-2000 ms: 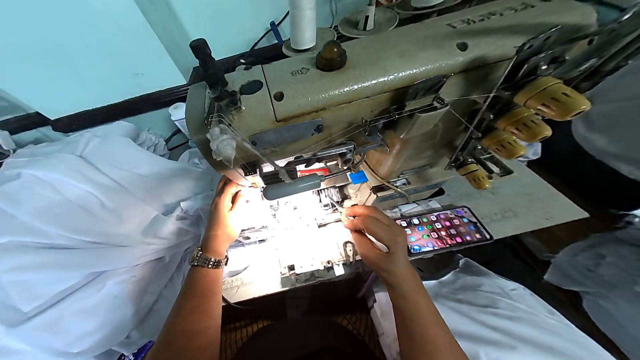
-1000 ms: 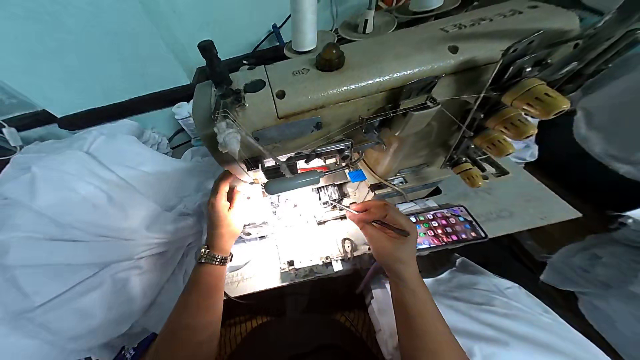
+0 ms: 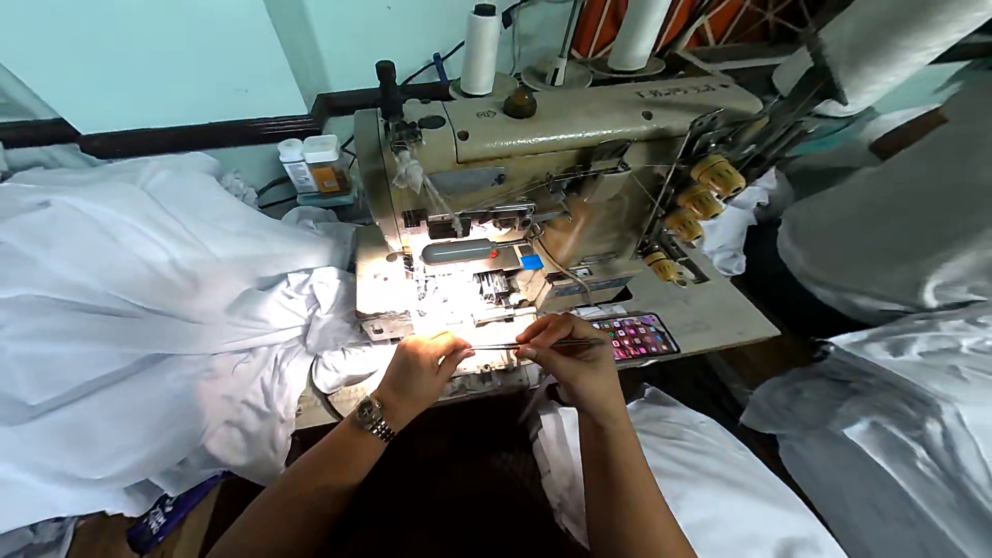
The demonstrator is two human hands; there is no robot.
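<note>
An industrial sewing machine (image 3: pixel 542 155) fills the middle, its needle area (image 3: pixel 473 291) brightly lit and its fine parts washed out by glare. In front of it, my right hand (image 3: pixel 566 349) holds thin metal tweezers (image 3: pixel 577 342), pointing left. My left hand (image 3: pixel 426 368) is pinched close to the tweezers' tip; whether it grips the tip or a thread cannot be told. A grey-green lamp (image 3: pixel 457 251) with a red spot is fixed above the needle area, beside a blue tab (image 3: pixel 532 262).
White fabric (image 3: pixel 155 310) is heaped at the left, and more white cloth (image 3: pixel 697 473) lies at the lower right. A phone (image 3: pixel 639 336) rests on the table right of my right hand. Thread cones (image 3: pixel 480 54) stand behind the machine. Small containers (image 3: pixel 314 164) sit at its left.
Both hands have come down from the needle area to in front of it, and closer together. The tweezers, angled at my right hand a second ago, now point left toward my left hand.
</note>
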